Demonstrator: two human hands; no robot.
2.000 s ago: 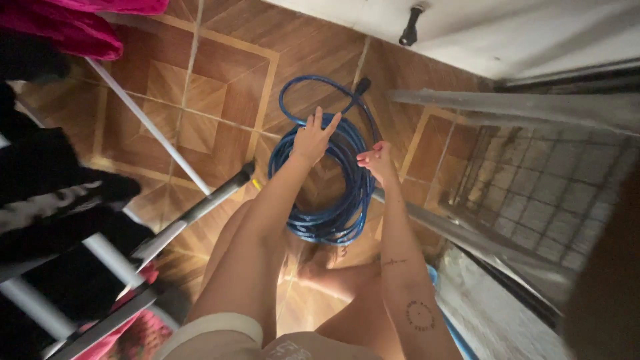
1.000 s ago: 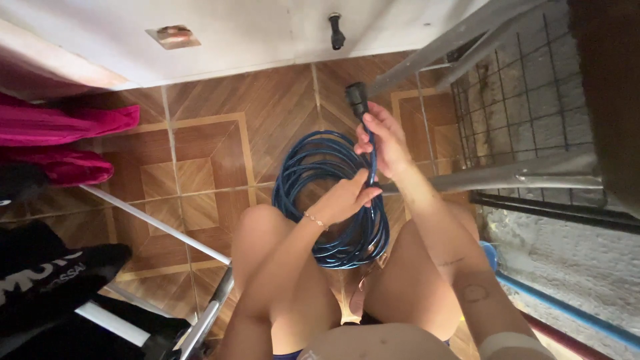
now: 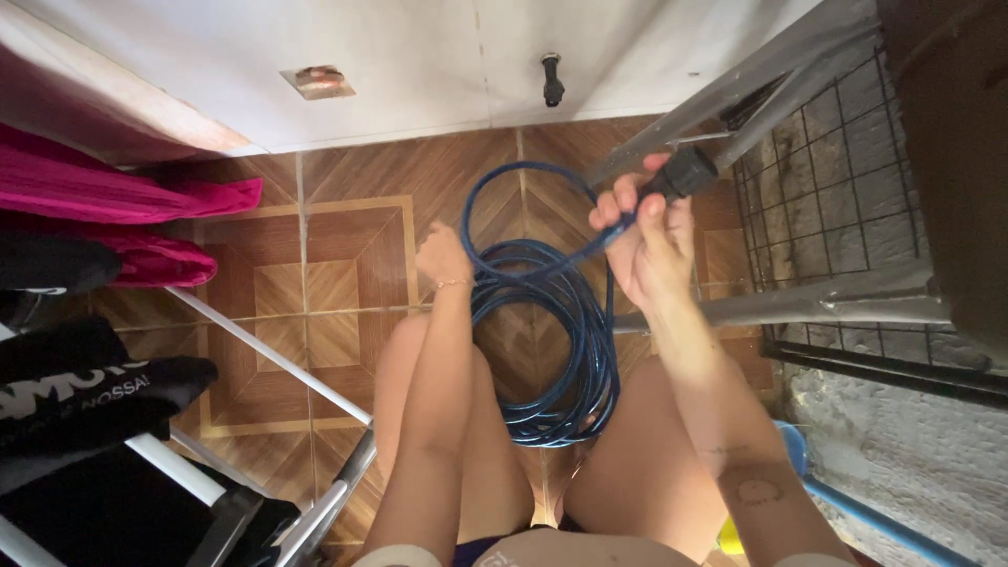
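Observation:
A coil of blue hose [image 3: 587, 346] lies on the tiled floor between my knees. My right hand [image 3: 652, 228] holds the hose end just behind its black hose connector [image 3: 683, 173], raised to the right of the coil. From there the hose runs left in a loop above the coil. My left hand [image 3: 443, 256] is at the left side of that loop, back of the hand up and fingers curled; whether it grips the hose cannot be told.
A black tap fitting [image 3: 553, 80] sticks out of the white wall [image 3: 409, 71] ahead. Left are a white-legged drying rack [image 3: 272, 358] with black and pink clothes [image 3: 197, 197]. Right stand a grey metal frame [image 3: 819, 305], a black wire grid [image 3: 835, 173] and a blue pole [image 3: 874, 516].
My left hand has moved left, away from my right hand. My right hand keeps the connector end, now farther right. A loop of hose now arches above the coil.

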